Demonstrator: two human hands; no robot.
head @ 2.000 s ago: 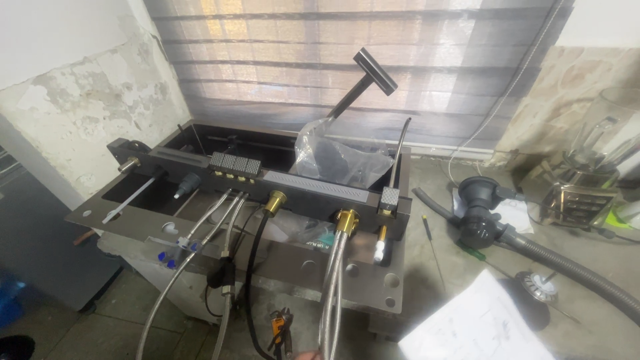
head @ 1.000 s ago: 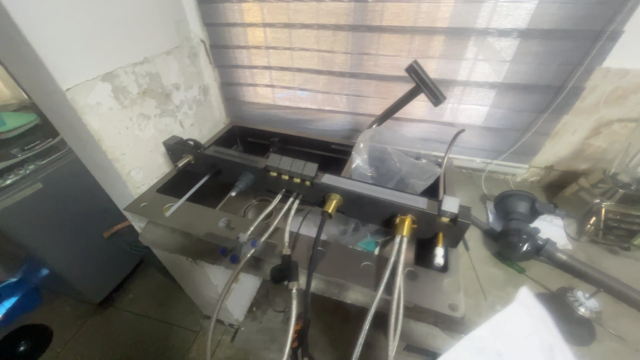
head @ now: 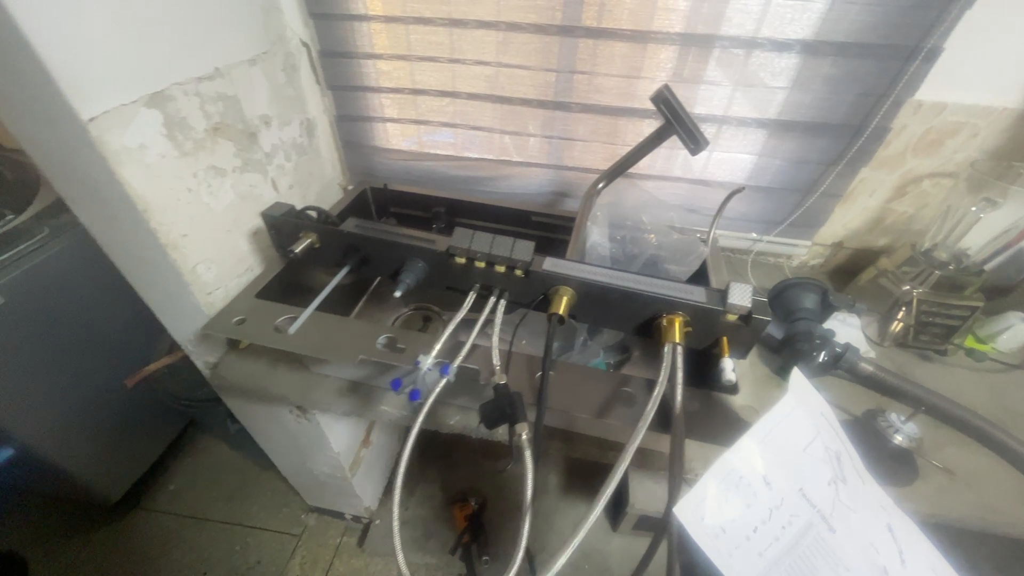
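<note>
Neither of my hands shows in the head view. A dark metal sink unit (head: 304, 350) lies on the counter below the window, with a black control panel (head: 624, 308) across it. Braided hoses (head: 640, 448) hang from the panel's brass fittings (head: 674, 329). A black inline connector (head: 502, 406) sits on one hose line, and blue-capped fittings (head: 422, 378) are left of it. Behind the panel, a dark faucet (head: 632, 160) with a flat head rises beside clear plastic wrapping (head: 640, 240). A printed paper sheet (head: 808, 496) is at the lower right; what holds it is hidden.
A black drain assembly (head: 800, 316) with a thick pipe (head: 936, 400) rests on the right of the counter. Near it are a metal strainer part (head: 896, 430) and a blender (head: 936, 308). An orange-handled tool (head: 464, 516) is low in the middle. A grey appliance (head: 88, 352) stands left.
The view has shifted and come nearer the sink unit. Fingertips at the bottom edge two seconds ago are out of view now. The paper sheet stays at the lower right.
</note>
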